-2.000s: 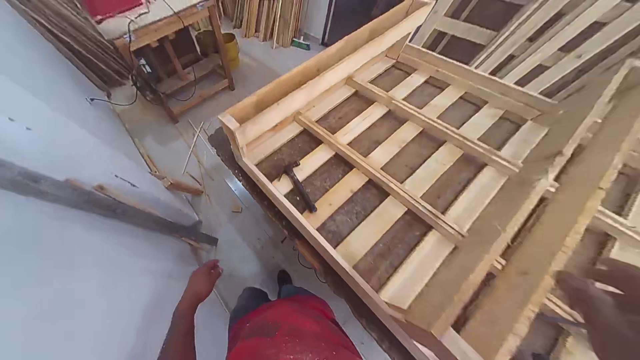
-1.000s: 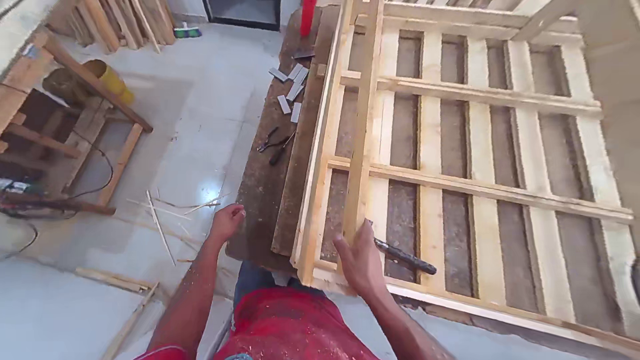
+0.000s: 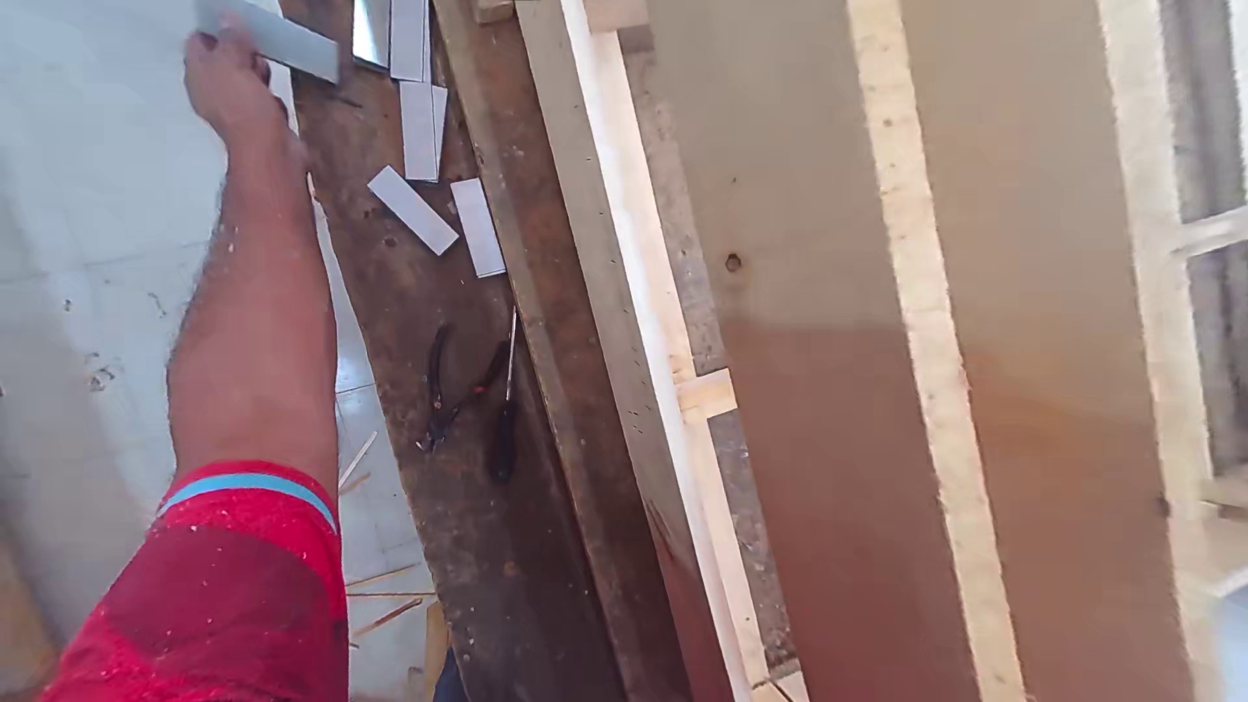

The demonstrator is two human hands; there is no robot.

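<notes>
At the upper left, my left hand (image 3: pixel 229 78) grips a flat, pale rectangular strip (image 3: pixel 288 41) near its left end, over the edge of a dark wooden bench board (image 3: pixel 390 283). Several similar strips lie on that board, among them a tilted one (image 3: pixel 413 210) and a more upright one (image 3: pixel 478 227). Below them rest dark-handled pliers (image 3: pixel 444 390), spread apart, and a screwdriver (image 3: pixel 505 419) with a thin shaft. To the right stands a wooden frame (image 3: pixel 624 322) with wide planks. My right hand is out of the picture.
Wide planks (image 3: pixel 809 419) with pale wood between them fill the right side. A small wood block (image 3: pixel 707 394) sits at the frame's inner edge. Thin wood offcuts (image 3: pixel 385 616) litter the tiled floor (image 3: pixel 88 273) at the left.
My left hand, holding nothing one second ago, now has a pale strip in it. My right hand, earlier at the frame, has left the view. The view has shifted greatly toward the bench board.
</notes>
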